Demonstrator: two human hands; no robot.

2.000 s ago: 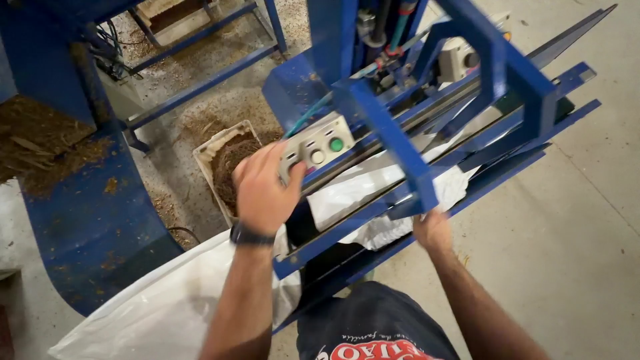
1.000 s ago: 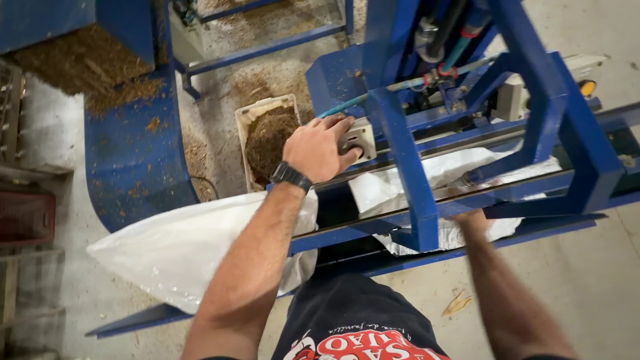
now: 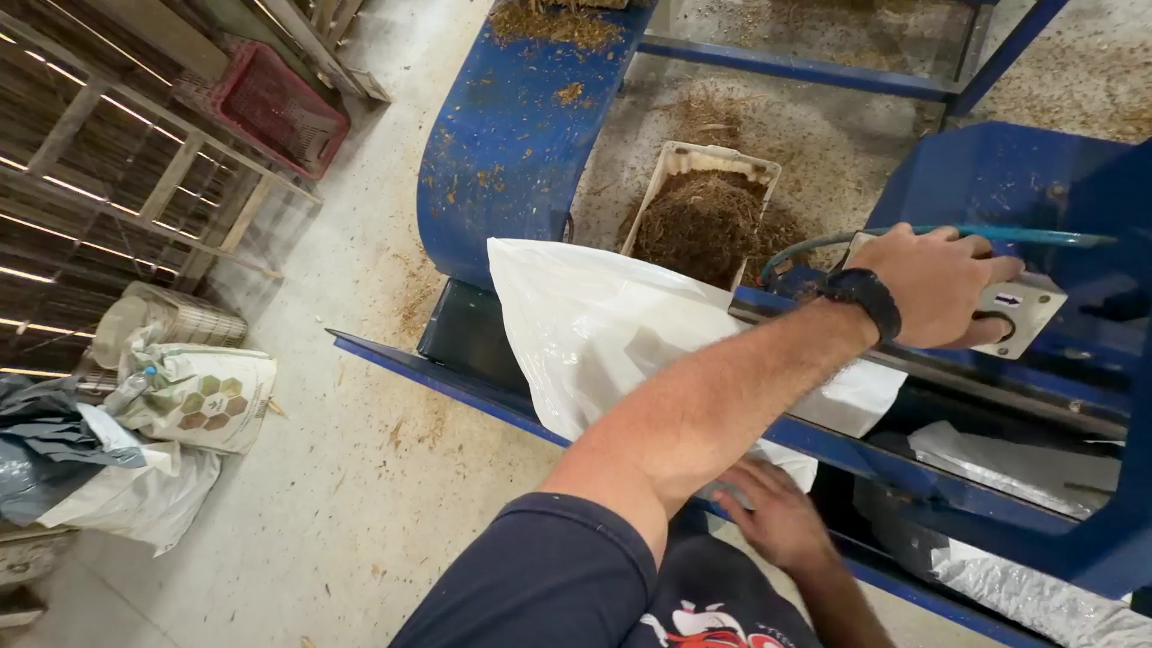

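My left hand point(image 3: 936, 283), with a black watch on the wrist, rests over a grey push-button control box point(image 3: 1035, 310); its thumb lies at a round button. Below my left forearm, my right hand point(image 3: 778, 517) is against the lower part of a white plastic bag point(image 3: 621, 333), fingers loosely spread. The bag lies on the blue machine's conveyor point(image 3: 481, 337), under the blue side rail. Farther right, another white plastic bag point(image 3: 1035, 576) lies beneath the blue frame. Whether my right fingers grip the bag is unclear.
A white crate point(image 3: 769, 166) of brown fibrous material stands behind the conveyor. A curved blue metal chute point(image 3: 504, 180) rises beside it. At left are a red plastic crate point(image 3: 279, 108) and several sacks point(image 3: 216, 396) on the floor. A blue-green hose point(image 3: 999, 236) runs behind my left hand.
My right hand has moved from the white bag beneath the blue frame to the bag on the conveyor's left part. My left hand stays at the control box. The view has swung left.
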